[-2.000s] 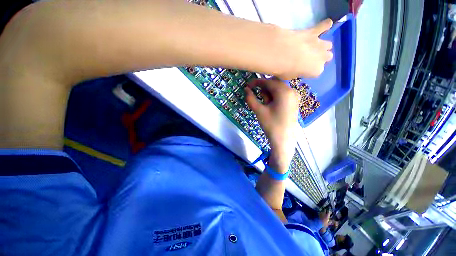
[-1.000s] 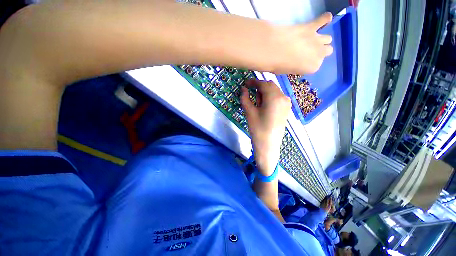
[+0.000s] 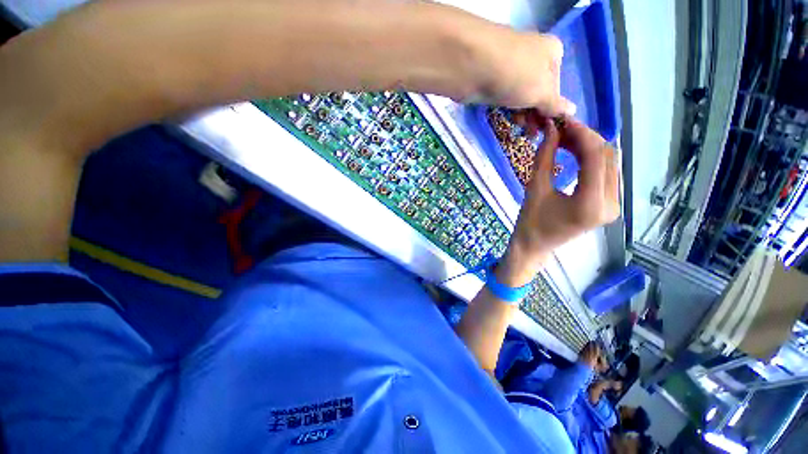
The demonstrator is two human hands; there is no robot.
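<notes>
My left hand (image 3: 524, 73) reaches over the blue parts bin (image 3: 604, 66), its fingers bent down and partly hidden. My right hand (image 3: 571, 191), with a blue wrist band, is raised at the bin's near side. Its thumb and finger pinch around a tiny dark copper-brown component (image 3: 559, 122), beside the left fingertips; whether the left fingers grip it too is unclear. A heap of copper-coloured components (image 3: 514, 146) lies in the bin, partly behind the hands. The green PCB panel (image 3: 390, 164) carries dark-centred rings and small silver and white parts.
A white line edge (image 3: 310, 182) borders the boards on my side. A smaller blue bin (image 3: 616, 290) stands farther down the line. People in blue (image 3: 567, 386) work there. A red-orange object (image 3: 237, 232) is below the line, above the blue floor with a yellow line.
My right hand has moved from over the boards to the bin, meeting my left fingertips. My left hand has shifted slightly left, its fingers now bent down. More of the boards shows.
</notes>
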